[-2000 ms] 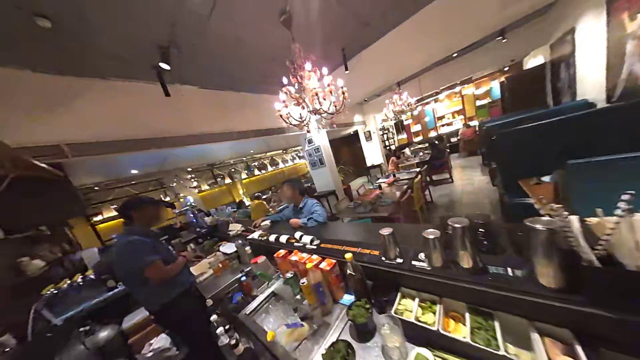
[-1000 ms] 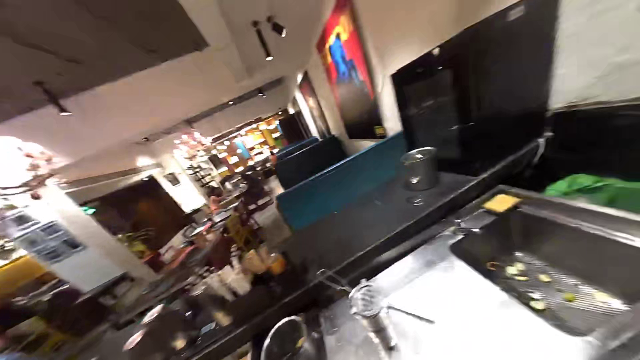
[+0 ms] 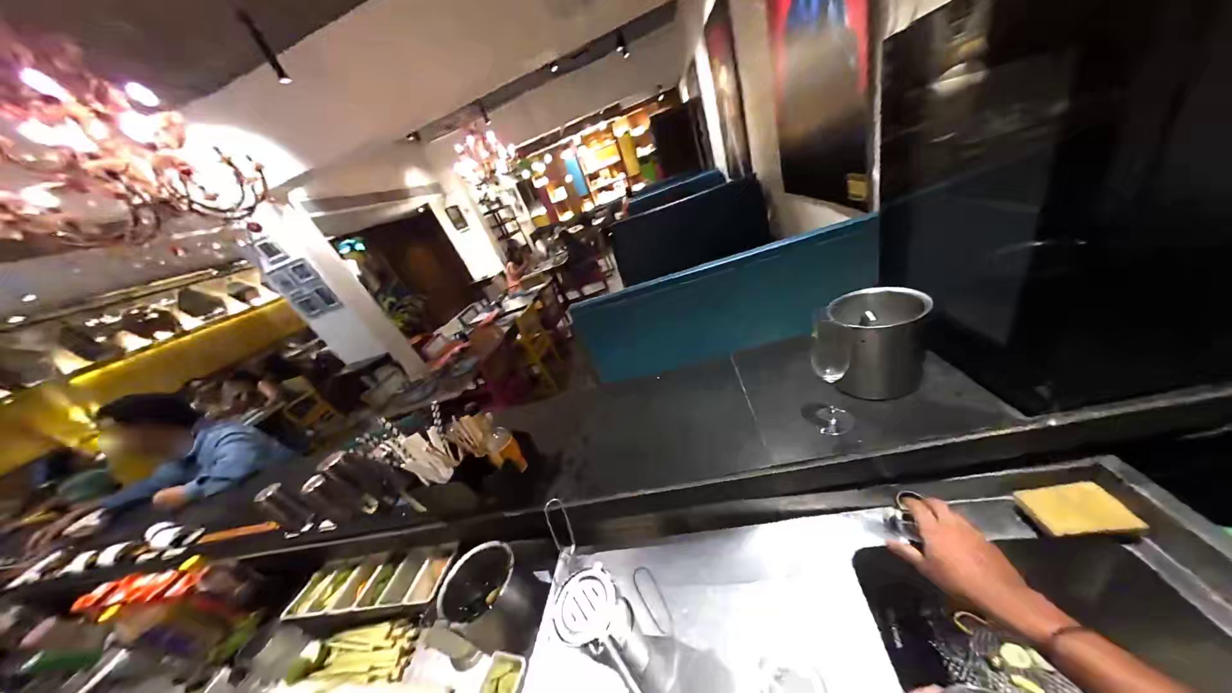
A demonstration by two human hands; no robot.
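My right hand (image 3: 953,553) reaches in from the right over the back left corner of the sink (image 3: 1107,577), thumb and fingers around a small metal fitting (image 3: 903,523). The fitting is largely covered by the fingers. Citrus slices (image 3: 1015,656) lie in the sink below my forearm, by a metal strainer coil. A small skin-coloured patch at the bottom edge may be part of my left hand; its grip is hidden. On the steel worktop (image 3: 770,587) left of the sink lies a cocktail strainer (image 3: 585,608). A yellow sponge (image 3: 1080,508) rests on the sink's back rim.
On the black counter (image 3: 674,433) behind stand a stemmed glass (image 3: 831,361) and a metal bucket (image 3: 881,346). To the left are a dark round container (image 3: 476,587), garnish trays (image 3: 371,582) and metal shakers (image 3: 332,491). A person in a blue shirt (image 3: 226,462) leans at the counter's far left.
The view has swung right toward the sink. My right hand has come into view at the sink's back left corner, where no hand showed a second ago.
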